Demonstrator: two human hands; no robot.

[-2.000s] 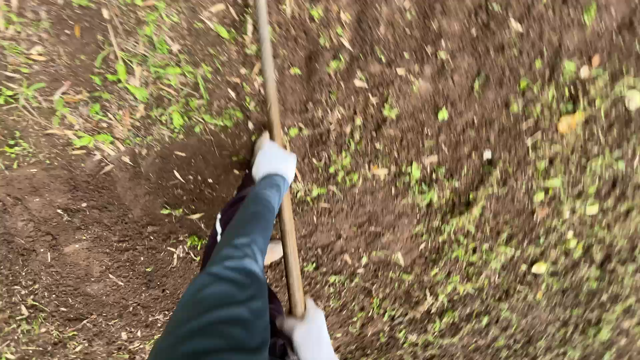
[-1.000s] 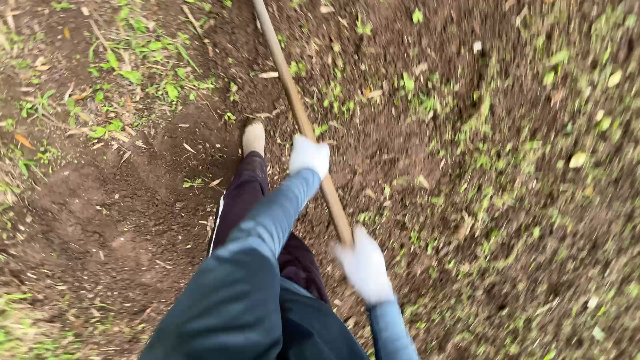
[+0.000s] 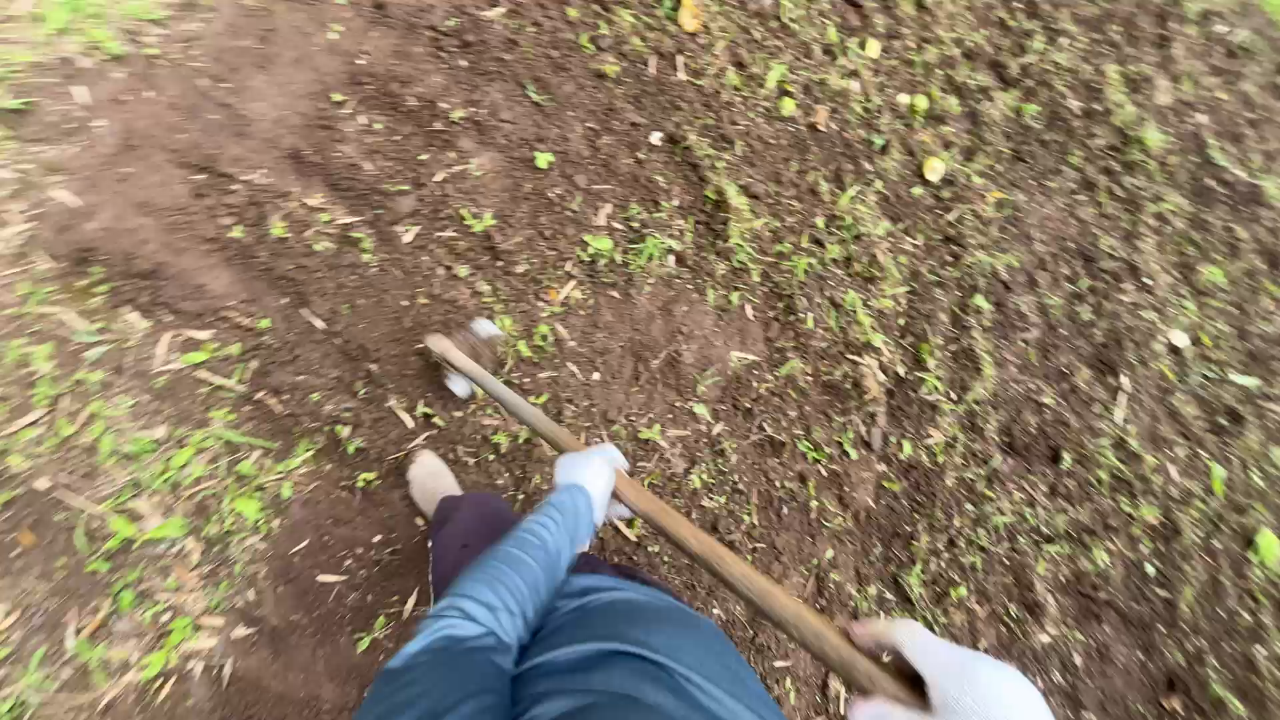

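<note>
A long wooden handle [image 3: 720, 560] runs diagonally from the lower right to a metal tool head [image 3: 474, 355], likely a hoe's, blurred just above the soil. Around the handle's middle my left hand [image 3: 590, 475], in a white glove, is closed. My right hand [image 3: 950, 672], gloved the same way, grips the handle's near end at the lower right; its fingers curl round the wood. The head's exact shape cannot be told through the blur.
Brown soil [image 3: 660, 340] with small weeds and dry leaf bits surrounds me. My shoe [image 3: 432, 482] stands a little below the tool head. Thicker green weeds [image 3: 210, 480] grow at the left, and a yellow fallen fruit or leaf [image 3: 933, 169] lies at the upper right.
The handle has swung from steep to strongly slanted, and its head has come into view near my shoe. My right hand has moved out to the lower right. Both hands stay on the handle.
</note>
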